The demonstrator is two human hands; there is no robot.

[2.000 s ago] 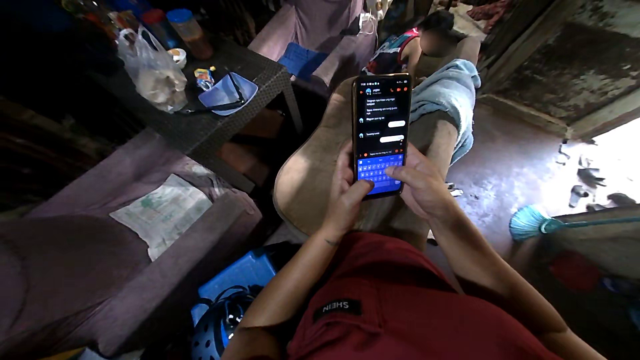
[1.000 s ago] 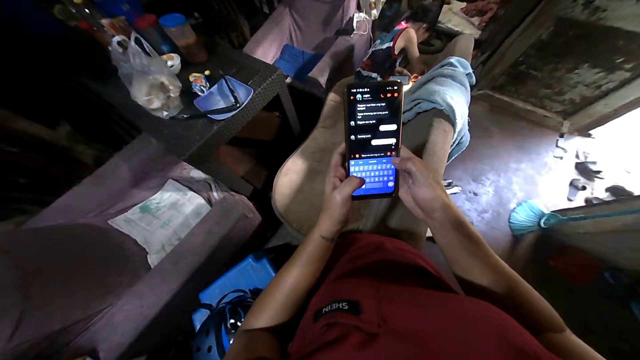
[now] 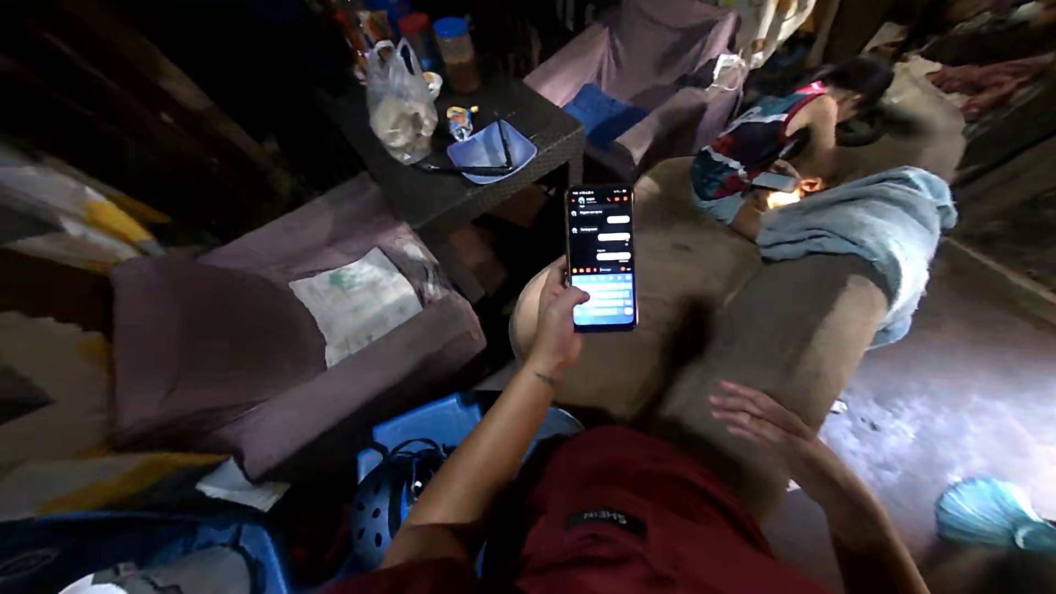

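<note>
My left hand grips a smartphone by its lower left side, the thumb over the lit keyboard. The phone is upright with a dark message screen. My right hand is off the phone, its fingers extended above the brown sofa, near the armrest; whether it touches is unclear. A light blue cloth lies draped over that armrest, beyond my right hand.
A person leans on the sofa, a phone in hand. A dark woven table bears a blue bowl, a plastic bag and jars. Purple armchair, blue crate and teal broom stand around.
My right hand has let go of the phone and moved down to the right. The left hand still holds the phone. The view has shifted somewhat.
</note>
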